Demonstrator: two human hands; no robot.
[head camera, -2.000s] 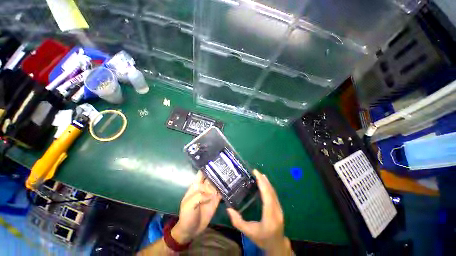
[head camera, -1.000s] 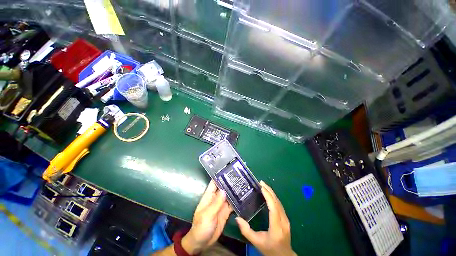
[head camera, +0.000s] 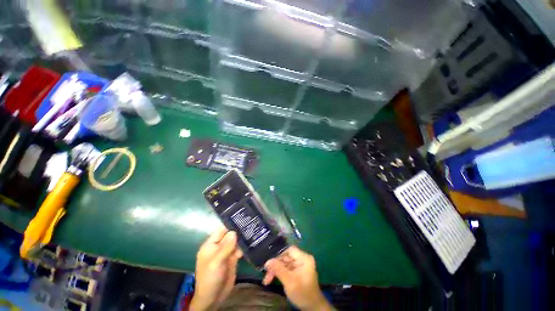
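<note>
An opened phone (head camera: 246, 222) is held tilted above the green mat, black inside with a pale printed rectangle in its middle and a thin light rim. My left hand (head camera: 216, 264) grips its lower left side, thumb on the edge. My right hand (head camera: 295, 274) grips its lower right end. A second dark phone housing (head camera: 222, 158) with a pale printed rectangle lies flat on the mat behind it. A thin dark pen-like tool (head camera: 286, 212) lies on the mat just right of the held phone. The view is slightly blurred.
A blue pick (head camera: 351, 205) lies on the green mat (head camera: 328, 255). A black parts tray (head camera: 374, 170) with a white grid (head camera: 435, 220) stands right. A yellow tool (head camera: 50, 209), a pale ring (head camera: 131, 176), a cup and bins are left. Clear drawers (head camera: 280, 91) stand behind.
The held phone has tilted and moved left and down relative to the mat, with my right hand lower on its end. The pen-like tool now shows beside it. The camera view has shifted.
</note>
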